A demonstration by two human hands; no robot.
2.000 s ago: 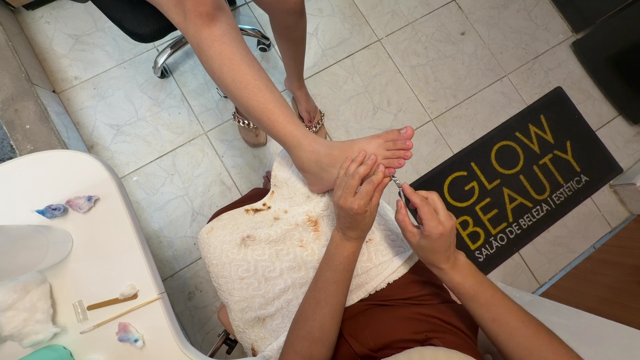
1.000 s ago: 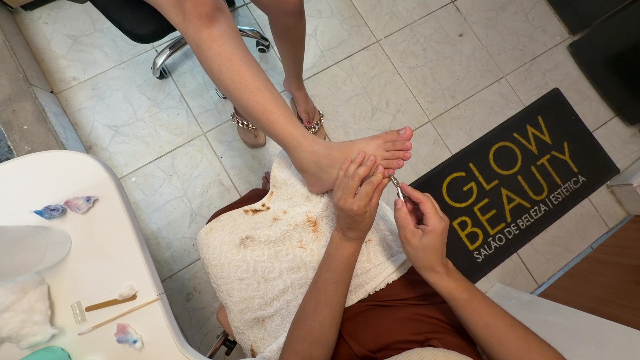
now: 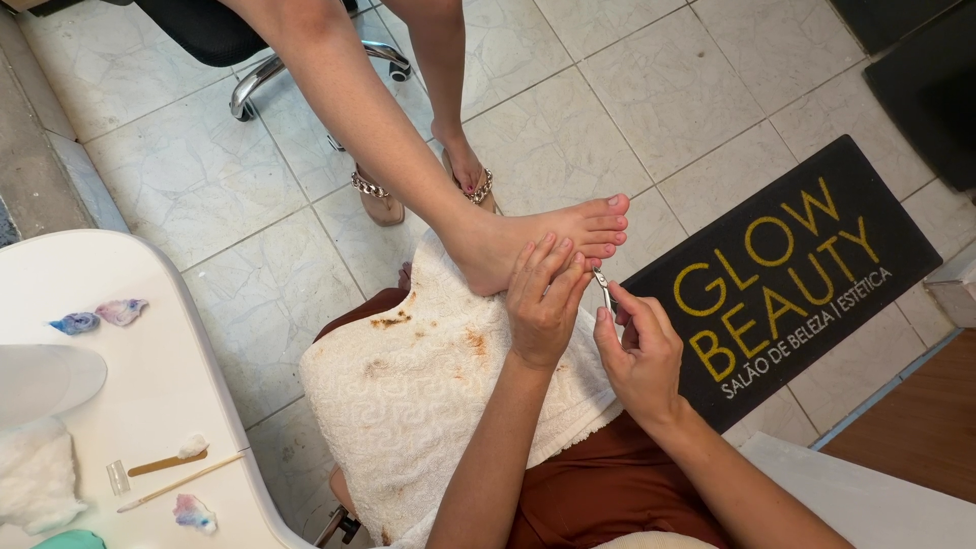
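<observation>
Another person's bare foot (image 3: 526,240) rests on a stained white towel (image 3: 396,396) spread over my lap, toes pointing right. My left hand (image 3: 543,305) lies along the sole side of the foot, its fingers holding the area by the smallest toe. In my right hand (image 3: 640,343) is a pair of metal cuticle nippers (image 3: 602,288), the tip at the smallest toe. Whether the nippers' jaws touch the skin cannot be told.
A white table (image 3: 152,267) at left holds stained cotton pieces (image 3: 120,311), white cotton (image 3: 38,473), a wooden stick (image 3: 179,482) and a small clear tube (image 3: 118,477). The person's other foot wears a chain-strap sandal (image 3: 480,191) near a wheeled chair (image 3: 259,80). A black lettered mat (image 3: 801,305) lies right.
My right hand and the nippers have shifted slightly about the smallest toe. My left hand keeps its hold on the foot.
</observation>
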